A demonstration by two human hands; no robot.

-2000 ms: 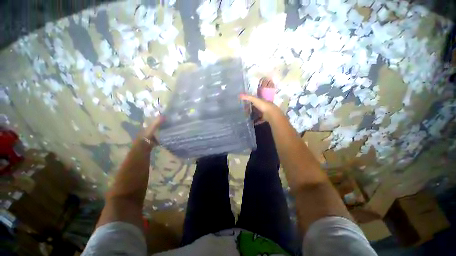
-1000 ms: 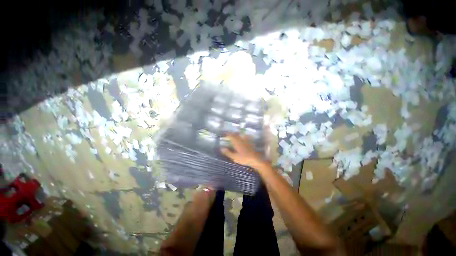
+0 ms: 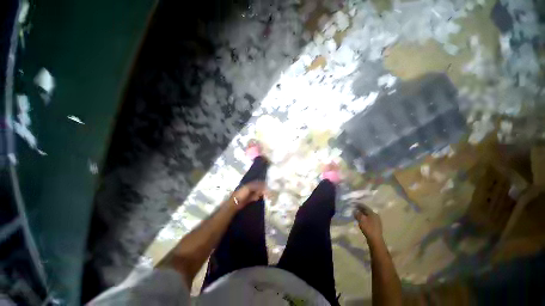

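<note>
A thick stack of grey plastic compartment trays [image 3: 403, 125] lies on the scrap-littered floor at the upper right, with its ribbed side towards me. Neither hand touches it. My left hand [image 3: 250, 192] hangs over my left leg, blurred, with its fingers partly curled; I see nothing in it. My right hand [image 3: 367, 221] is below the stack, to the right of my legs. It looks loosely open, with no held thing visible, and its fingers are blurred.
A green conveyor belt [image 3: 66, 131] with a few white scraps runs down the left side. White scraps [image 3: 334, 77] litter the floor between the belt and the trays. Brown cardboard [image 3: 487, 185] lies at the right. My feet show pink footwear [image 3: 330, 174].
Both hands have left the tray stack, which now lies on the floor. The view has turned left, bringing the green belt in, and the red stool is out of view.
</note>
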